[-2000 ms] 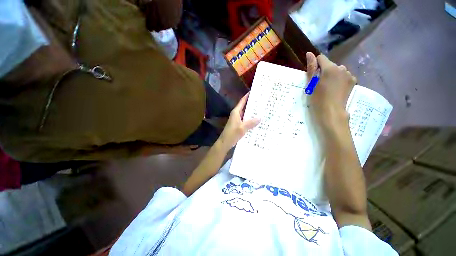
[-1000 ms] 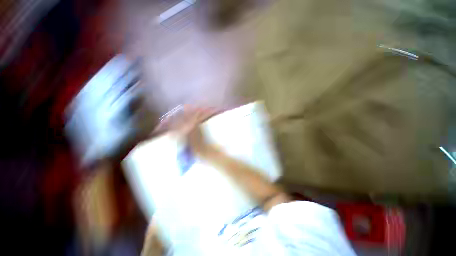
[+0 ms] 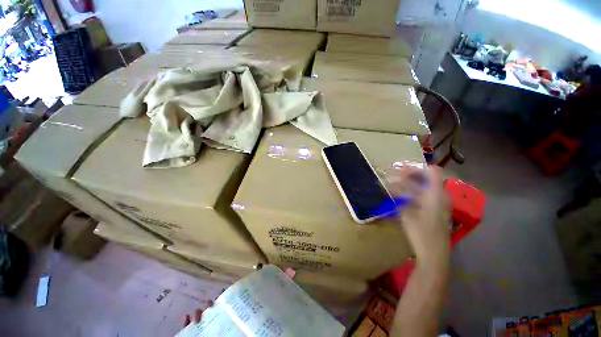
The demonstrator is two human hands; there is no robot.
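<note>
The open notebook [image 3: 277, 306] with handwritten columns is at the bottom centre, cut off by the lower edge. My left hand [image 3: 198, 314] shows only as fingertips at the notebook's left edge, holding it. My right hand [image 3: 422, 201] is blurred, raised over the front right corner of a brown carton [image 3: 283, 191], and holds the blue pen [image 3: 389, 209]. The pen overlaps the lower end of a dark-screened mobile phone [image 3: 358, 181] lying on the carton top. Whether pen or fingers touch the phone cannot be told.
A beige crumpled cloth [image 3: 224, 108] lies on the stacked cartons. Red stools [image 3: 464, 207] stand at the right, with a chair [image 3: 448, 125] behind. Orange boxes [image 3: 553, 324] show at the bottom right. A white table [image 3: 501, 79] with items stands at the back right, near a dark, unclear figure.
The view has swung from the person in brown to the stacked cartons. My right hand with the pen has left the notebook page and is by the phone. The notebook is lower in view.
</note>
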